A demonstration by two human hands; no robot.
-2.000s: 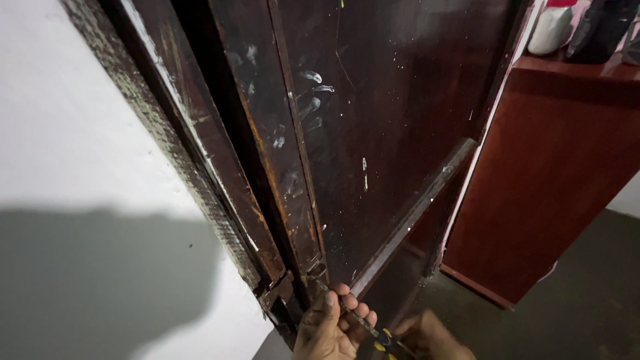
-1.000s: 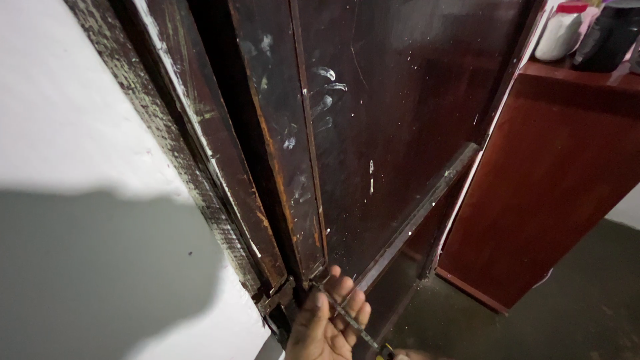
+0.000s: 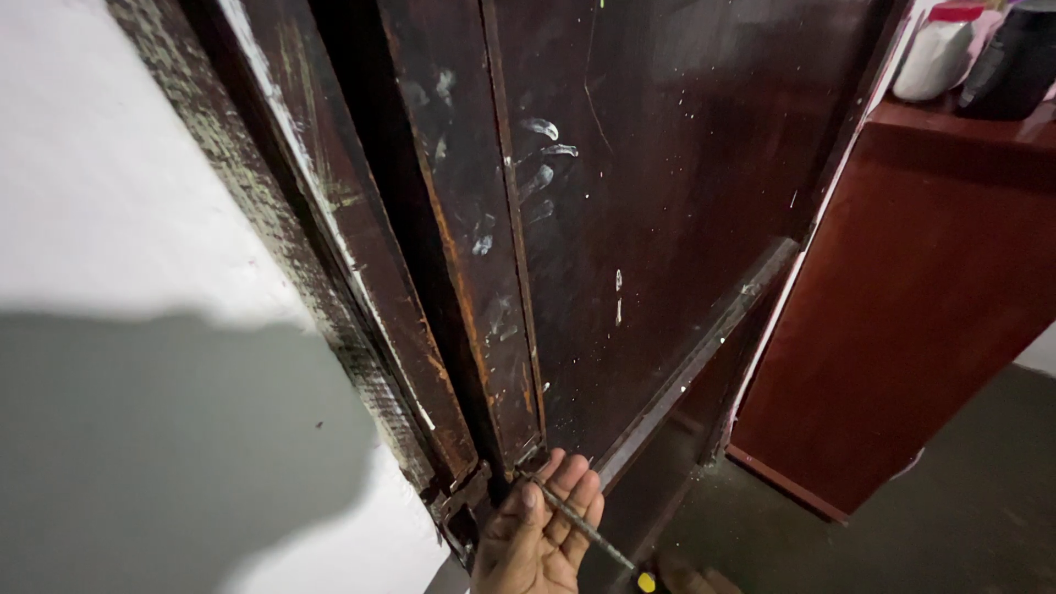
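Note:
A screwdriver (image 3: 584, 526) with a thin metal shaft and a black and yellow handle slants across the bottom centre. Its tip end lies at the metal latch fitting on the edge of the dark brown door (image 3: 660, 206). My left hand (image 3: 540, 528), palm up, has its thumb and fingers around the shaft near the tip. My right hand (image 3: 693, 577) is blurred at the bottom edge beside the handle; its grip is mostly out of view. A rusty metal latch piece (image 3: 466, 503) sits on the door frame (image 3: 371, 330), left of my left hand.
The white wall (image 3: 165, 148) with a grey shadow is at left. To the right stands a red-brown cabinet (image 3: 907, 313), with a red-lidded jar (image 3: 936, 58) and a dark container (image 3: 1006, 66) on top. The floor (image 3: 965, 487) shows at lower right.
My right hand has moved lower, towards the bottom edge, since two seconds ago. My left hand stays by the latch, its fingers now more spread.

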